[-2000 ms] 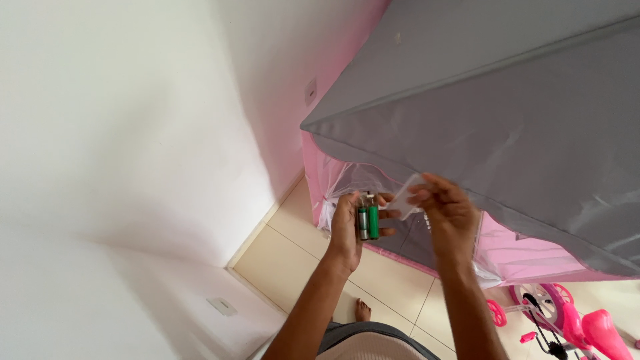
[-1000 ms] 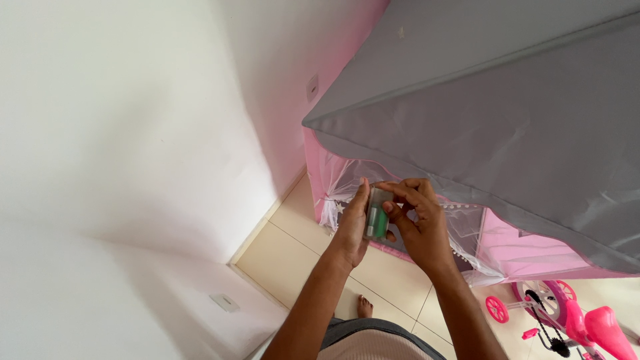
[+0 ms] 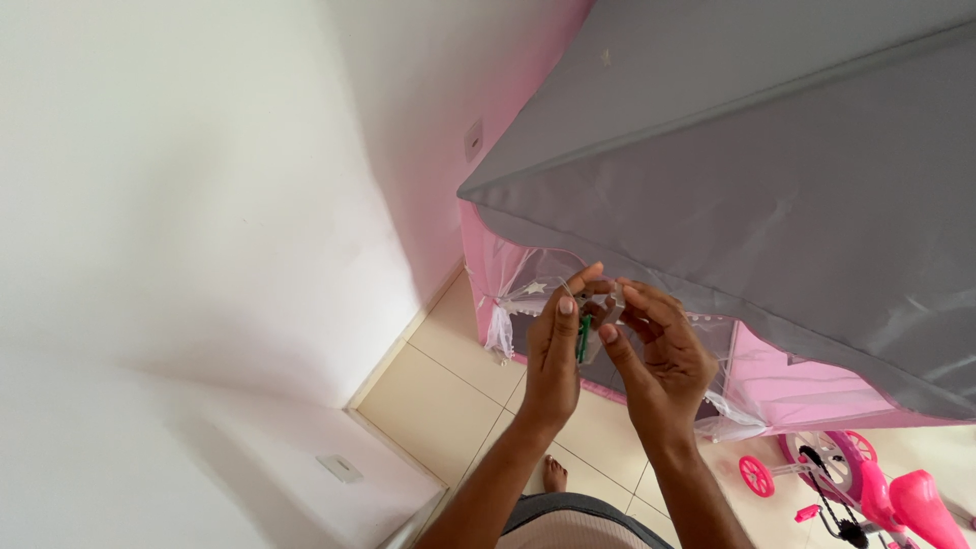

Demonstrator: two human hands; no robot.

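My left hand (image 3: 555,351) grips a small clear plastic battery box, its green battery (image 3: 585,338) showing edge-on between the fingers. A clear plastic cover (image 3: 613,303) is pinched between the thumb and fingers of my right hand (image 3: 662,347), close to the box. The fingers hide part of both pieces, so whether the cover touches the box cannot be told. Both hands are in front of a play tent with a grey fabric roof (image 3: 724,183).
Pink tent walls and white tied curtains (image 3: 499,332) hang below the roof. A pink child's bicycle (image 3: 877,488) stands at lower right on the tiled floor (image 3: 431,381). White walls (image 3: 191,191) fill the left, with a wall outlet (image 3: 340,468). A bare foot (image 3: 555,474) shows below.
Two seconds ago the cover was apart from the batteries; one second ago it lay over them. Now the box is turned edge-on and the right hand holds the cover at its side.
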